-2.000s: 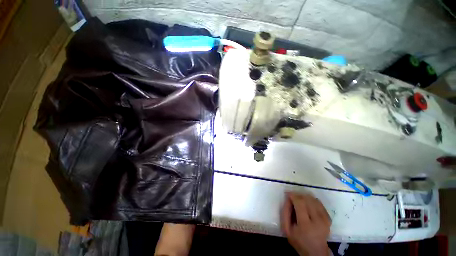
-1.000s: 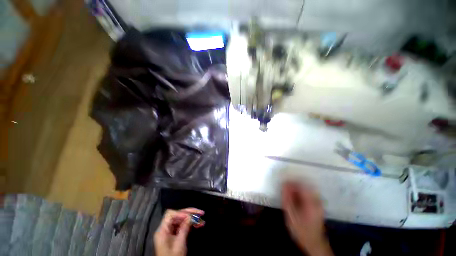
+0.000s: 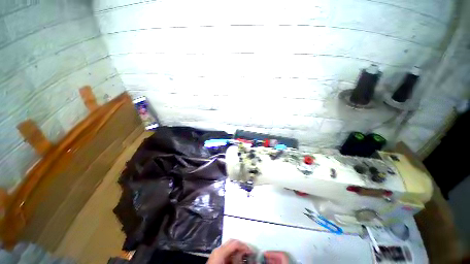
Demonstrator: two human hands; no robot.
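My left hand (image 3: 231, 252) and my right hand (image 3: 275, 257) are close together at the bottom edge, partly cut off. A small metallic piece (image 3: 248, 258), perhaps a bobbin case, shows blurred at the left fingertips. Whether my right fingers grip it too is unclear. The shiny dark brown garment (image 3: 175, 193) lies crumpled left of the needle area. The cream-white sewing machine head (image 3: 278, 167) stands behind my hands over the white bed (image 3: 252, 203).
Blue-handled snips (image 3: 330, 225) lie on the bed. A compartment tray (image 3: 394, 253) is at the right. A lit lamp (image 3: 219, 143) is behind the head's left end. A phone (image 3: 146, 113) leans at the wall. Cardboard (image 3: 87, 191) stands left; thread cones (image 3: 366, 86) are upper right.
The view has lifted to show more wall. My left hand has come from below the garment's edge with the small metal piece and met my right hand in front of the bed.
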